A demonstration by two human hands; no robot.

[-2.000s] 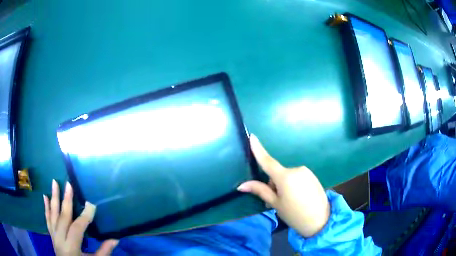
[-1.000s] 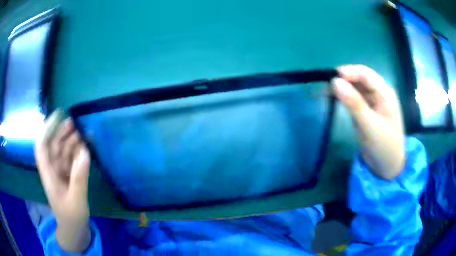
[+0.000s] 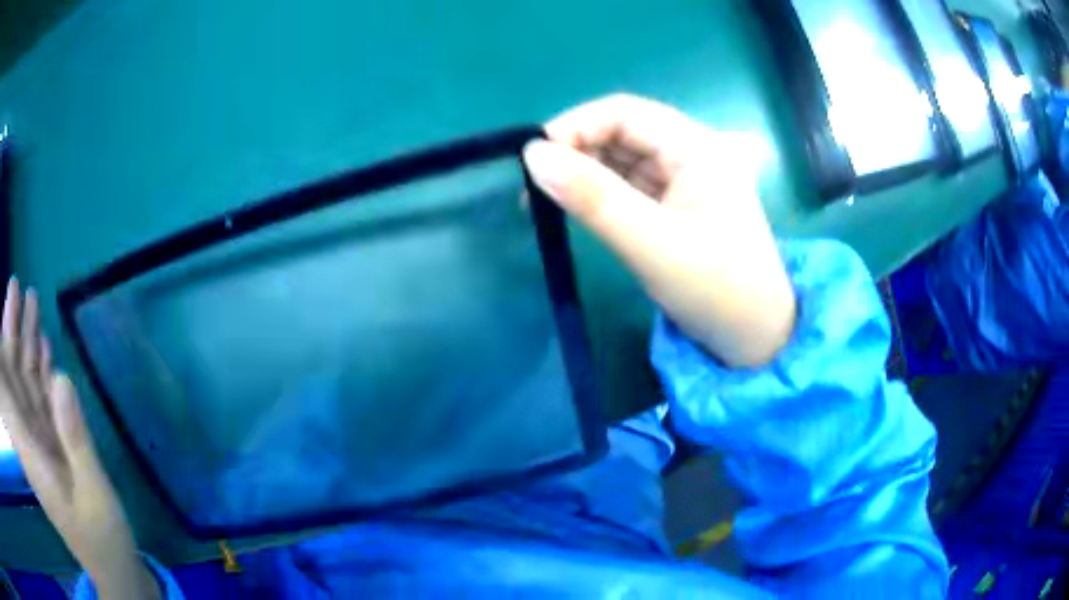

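A black-bordered glass touch panel (image 3: pixel 352 340) is in front of me, its far edge tilted up to the right. A small gold-orange tab (image 3: pixel 230 557) shows at its near left edge. My right hand (image 3: pixel 680 211) pinches the panel's far right corner between thumb and fingers. My left hand (image 3: pixel 56 440) is at the left picture edge, beside the panel, fingers apart; a gap shows between it and the border. It holds nothing that I can see.
Several waiting panels (image 3: pixel 862 88) lie on the green mat (image 3: pixel 387 70) at the upper right. Part of another panel (image 3: pixel 6 463) shows at the left edge behind my left hand. A blue sleeve (image 3: pixel 996 275) of another person is at the right.
Since one second ago the panel and both hands appear further left in the view. My left hand has come away from the panel's left side. My right hand still pinches the far right corner.
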